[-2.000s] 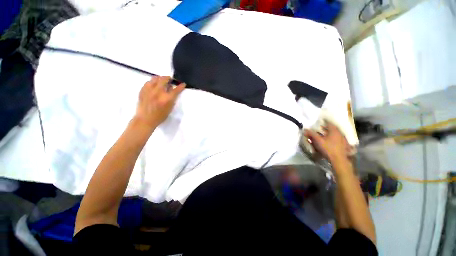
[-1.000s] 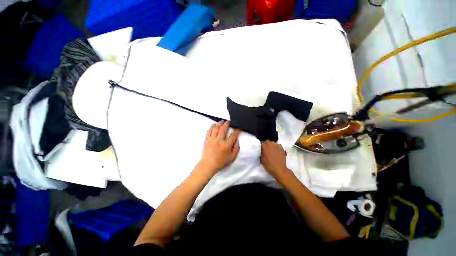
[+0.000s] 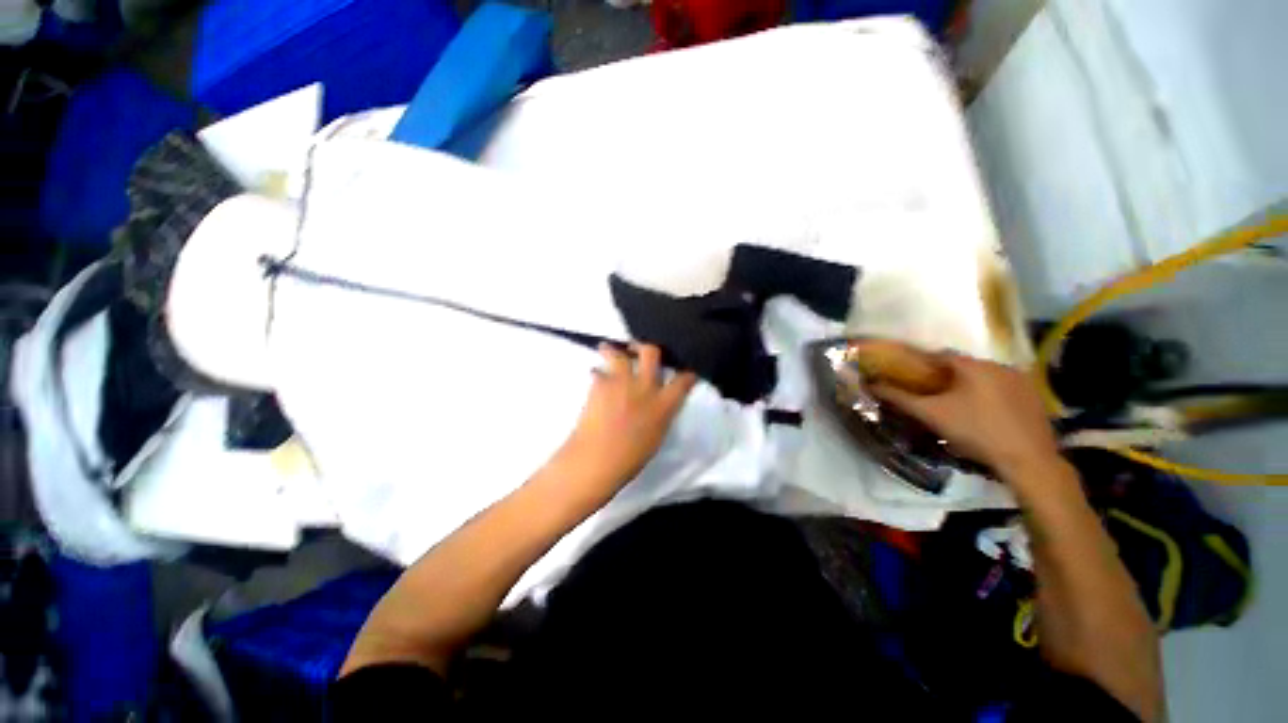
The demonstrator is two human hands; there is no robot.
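A white garment point(image 3: 424, 381) lies over the pressing table, with a thin black seam point(image 3: 452, 305) running across it. A black panel point(image 3: 699, 336) and a small black end piece point(image 3: 798, 276) lie at its right part. My left hand point(image 3: 633, 410) rests on the garment at the right end of the seam, fingers spread on the cloth. My right hand point(image 3: 975, 410) is closed around the handle of the steam iron point(image 3: 876, 410), which is right of the black panel and blurred. The iron's tip points up and left. I cannot tell whether its plate touches the cloth.
The white table point(image 3: 735, 113) has a brown-stained right edge. A rounded pale form point(image 3: 226, 290) and striped cloth point(image 3: 177, 205) are at the left. A light-blue piece point(image 3: 473, 78) and blue crates point(image 3: 318, 50) are behind. A yellow hose point(image 3: 1172, 261) runs in from the right.
My right hand has left the garment beside the black panel and taken hold of the iron, now tilted differently and nearer my body. My left hand remains at the seam. The view has shifted slightly.
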